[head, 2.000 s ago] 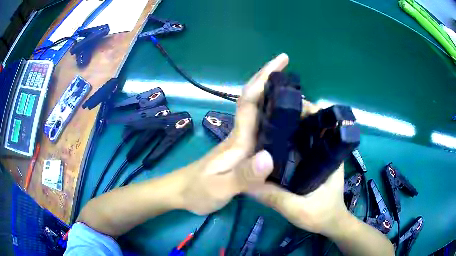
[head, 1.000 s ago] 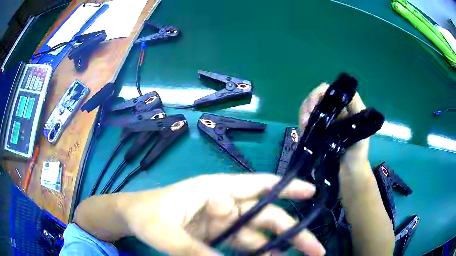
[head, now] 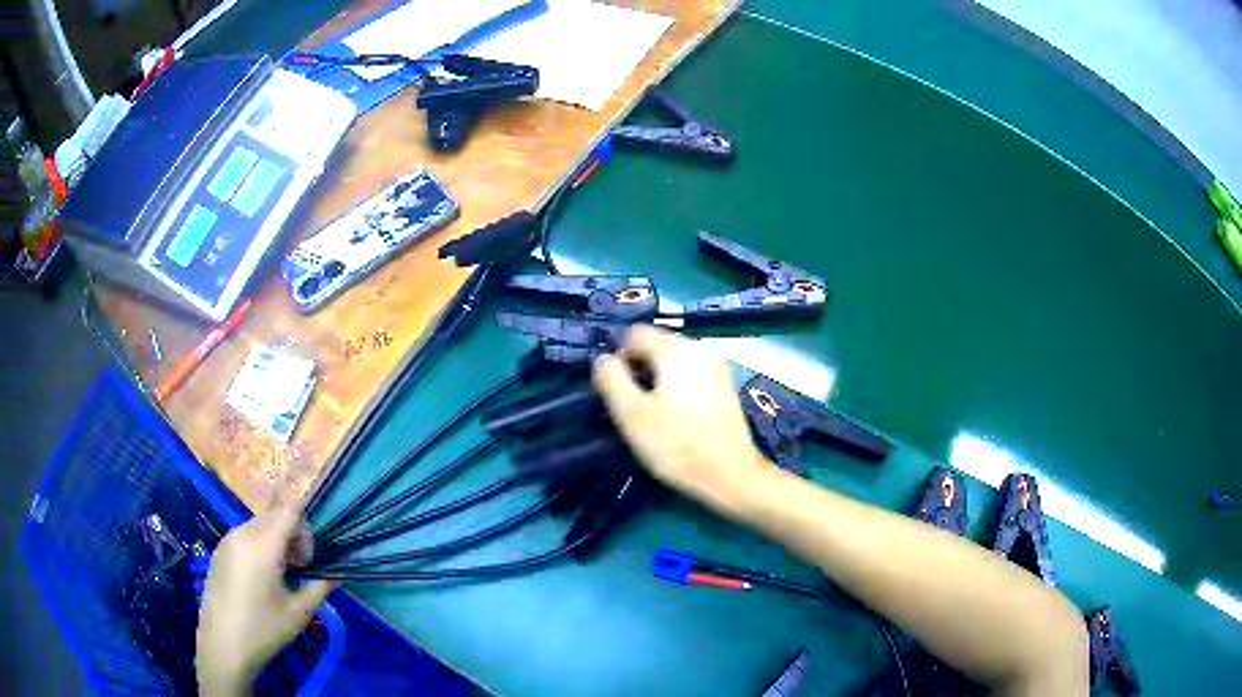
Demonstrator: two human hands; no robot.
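Note:
My left hand (head: 256,596) is closed round the gathered black cords (head: 433,515) of several clamp leads at the green mat's lower left edge. The cords fan out to a cluster of black battery clamps (head: 561,433) lying close together. My right hand (head: 692,415) has its fingers curled on a clamp at the top of this cluster; the fingertips are partly hidden. Another clamp (head: 579,293) lies just above. An open-handled clamp (head: 763,286) and another clamp (head: 804,422) lie to the right.
The wooden board (head: 368,354) at left bears a scale (head: 245,184), phone (head: 371,238), orange pen (head: 204,351), small white label (head: 273,391) and clipboard paper (head: 599,52). A blue crate (head: 102,517) stands below. A blue plug (head: 672,566) and several clamps lie at lower right.
My left hand has moved to the lower left with the cords. My right hand has come down left to the clamp cluster. The held clamps now lie there, and the view has shifted left.

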